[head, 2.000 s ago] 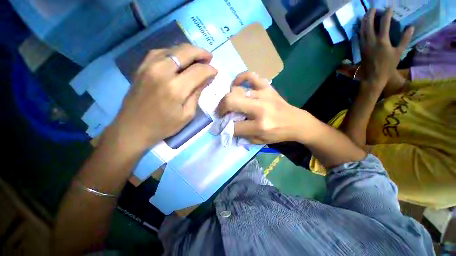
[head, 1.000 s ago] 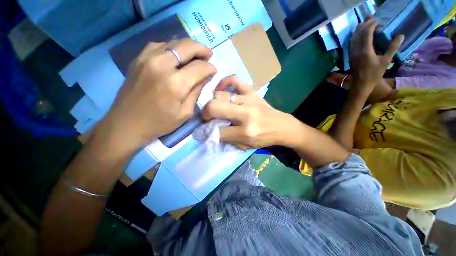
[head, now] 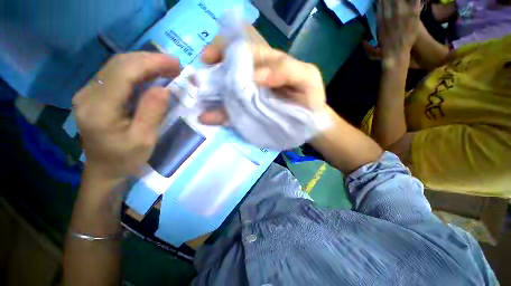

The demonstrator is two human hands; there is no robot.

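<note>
The flat unfolded carton blank (head: 215, 179), light blue and white with dark cylinder pictures and "HUMIDIFIER" print, lies slanted on the dark green bench. My right hand (head: 288, 75) is raised over its middle and holds a blurred, crumpled white cloth (head: 255, 109), which hangs spread over the fingers and hides part of the print. My left hand (head: 120, 106) is over the blank's left part, thumb and fingers curved apart, with nothing seen in it; it is slightly blurred.
Large blue boxes (head: 73, 44) stand at the upper left. A person in yellow (head: 459, 117) sits at the right, hands near blue and white card pieces (head: 347, 8). A brown carton (head: 470, 209) is at the lower right. A dark printed item (head: 151, 240) lies under the blank's near edge.
My hands have moved apart: left hand to the left with its fingers opened, right hand up with the cloth lifted and spread. The brown flap is out of sight.
</note>
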